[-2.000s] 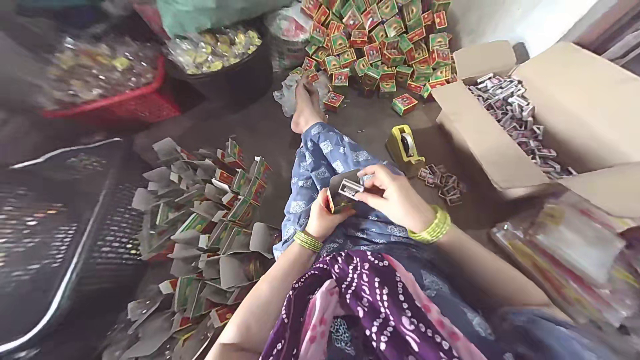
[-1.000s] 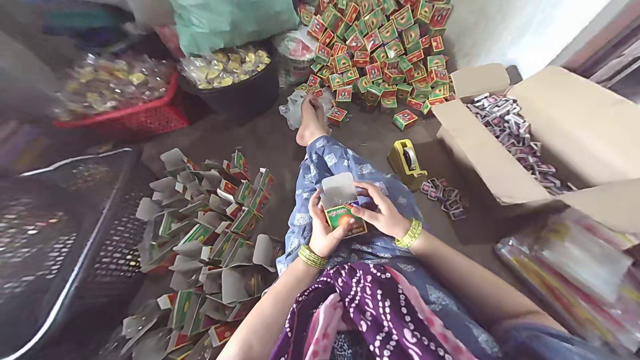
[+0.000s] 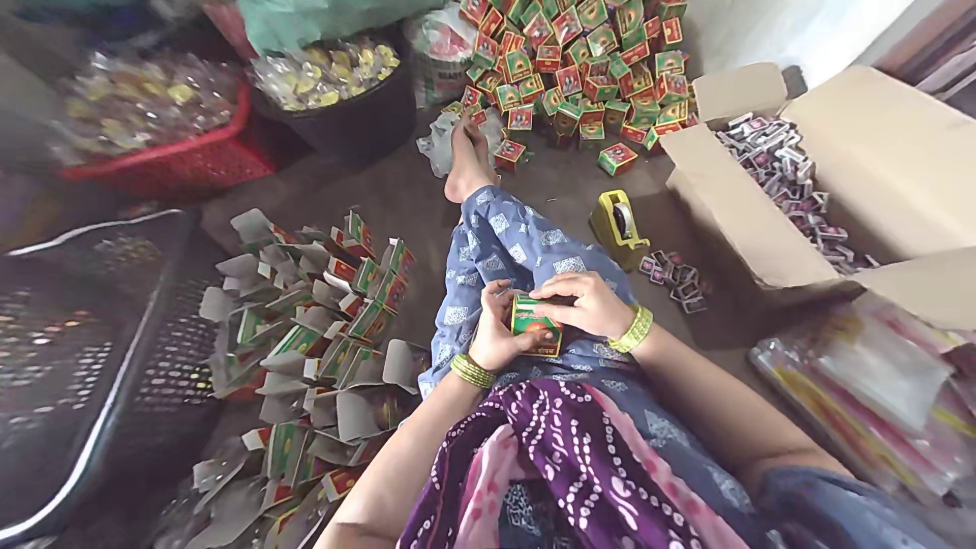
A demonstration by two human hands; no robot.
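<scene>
A small green and red printed carton [image 3: 537,335] is over my lap, its top flap folded down. My left hand [image 3: 499,328] grips it from the left, with the thumb across its printed face. My right hand [image 3: 583,303] lies on the carton's upper right part, fingers on its top edge. Right of my leg a yellow tape dispenser [image 3: 616,229] stands on the floor. Beside it is a little heap of small, pale-edged packets [image 3: 675,280]. To my left stand many cartons with raised grey flaps [image 3: 305,335].
Closed cartons [image 3: 579,69] are piled ahead, past my foot. An open cardboard box [image 3: 751,221] of small packets stands at the right, plastic packs [image 3: 862,381] below it. At the left are a black crate [image 3: 164,305], a red basket [image 3: 183,164] and a black tub [image 3: 343,114], both filled with wrapped items.
Two seconds ago my right hand held a small packet at the open carton. One second ago the carton's grey flap stood up; now it is folded down under my fingers.
</scene>
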